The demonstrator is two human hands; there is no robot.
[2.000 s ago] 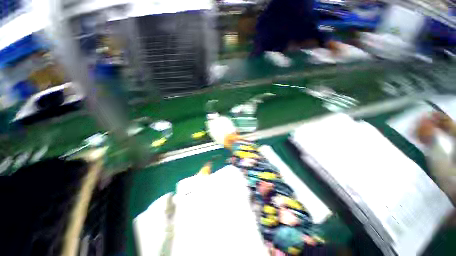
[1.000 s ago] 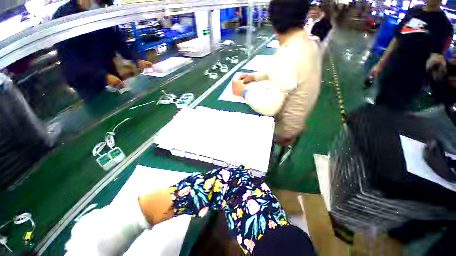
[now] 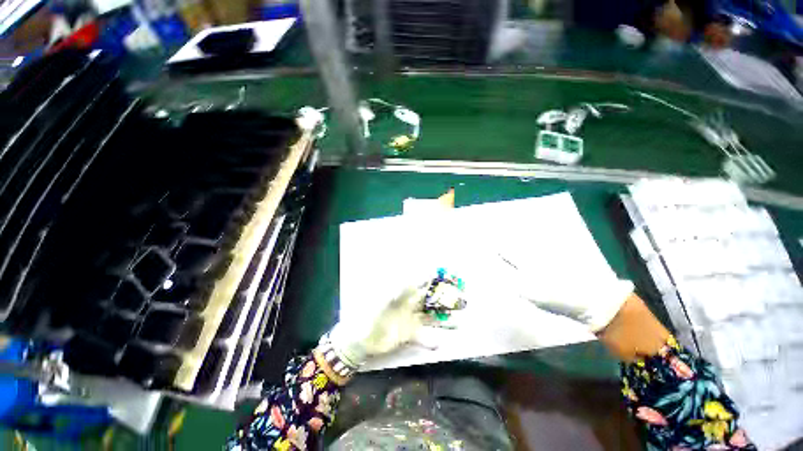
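A small circuit board (image 3: 445, 296) with green edges and a blue part is held in the fingers of my white-gloved left hand (image 3: 383, 330), above the white work sheet (image 3: 396, 255). My white-gloved right hand (image 3: 585, 304) is over the right part of the sheet, apart from the board, with its fingers pointing left. Its fingertips are blurred against the white sheet, so I cannot tell whether it holds anything. A thin dark line shows near them. A tan pointed scrap (image 3: 449, 198) and a small white piece (image 3: 421, 206) are at the sheet's top edge.
Stacked black trays (image 3: 167, 238) lean at left over a tan tray board (image 3: 251, 242). White trays (image 3: 731, 255) stand at right. On the green belt (image 3: 475, 110) behind the metal rail (image 3: 493, 167) lie white housings (image 3: 560, 147) and a corded board (image 3: 402, 141). A metal post (image 3: 335, 79) rises there.
The view has swung back from the right to the work sheet. The raised forearm is gone from the middle; both hands now show over the sheet, with the board in my left hand.
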